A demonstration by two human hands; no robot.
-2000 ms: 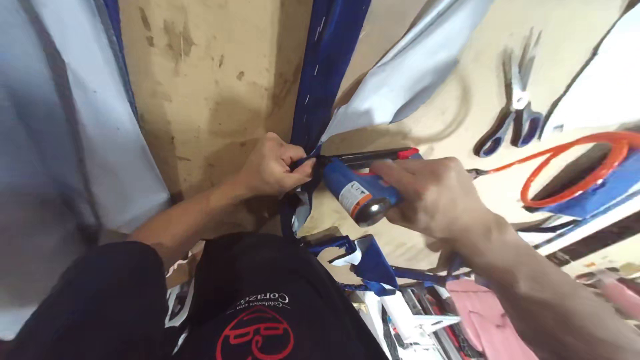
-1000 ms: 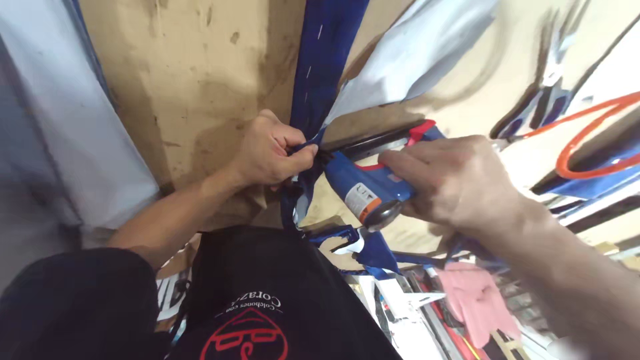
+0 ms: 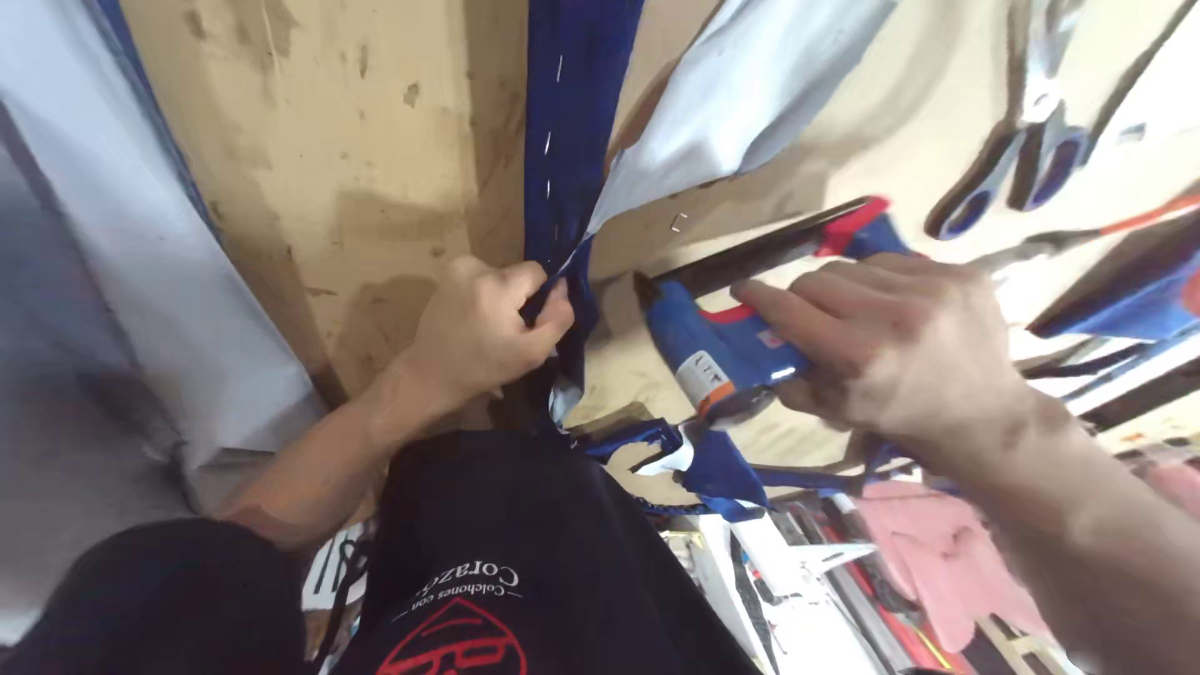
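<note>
A strip of dark blue fabric (image 3: 574, 122) with a row of staples runs down the wooden surface toward my body. My left hand (image 3: 492, 323) pinches its folded edge near the middle of the view. Light grey fabric (image 3: 741, 103) tapers down to the pinched spot. In my right hand (image 3: 881, 328) is a blue and red pneumatic staple gun (image 3: 712, 352), its nose just right of the strip and apart from it. One loose staple (image 3: 679, 222) lies on the wood above the gun.
Scissors (image 3: 1039, 103) lie at the upper right, near an orange air hose (image 3: 1148, 216). Grey-white fabric (image 3: 187, 309) covers the left side. Blue fabric scraps (image 3: 722, 469) lie near the wood's edge. Below it are assorted tools and a pink cloth (image 3: 947, 553).
The staple gun in my right hand has moved right, off the blue strip where its nose was. My left hand still pinches the fabric. The view has shifted somewhat.
</note>
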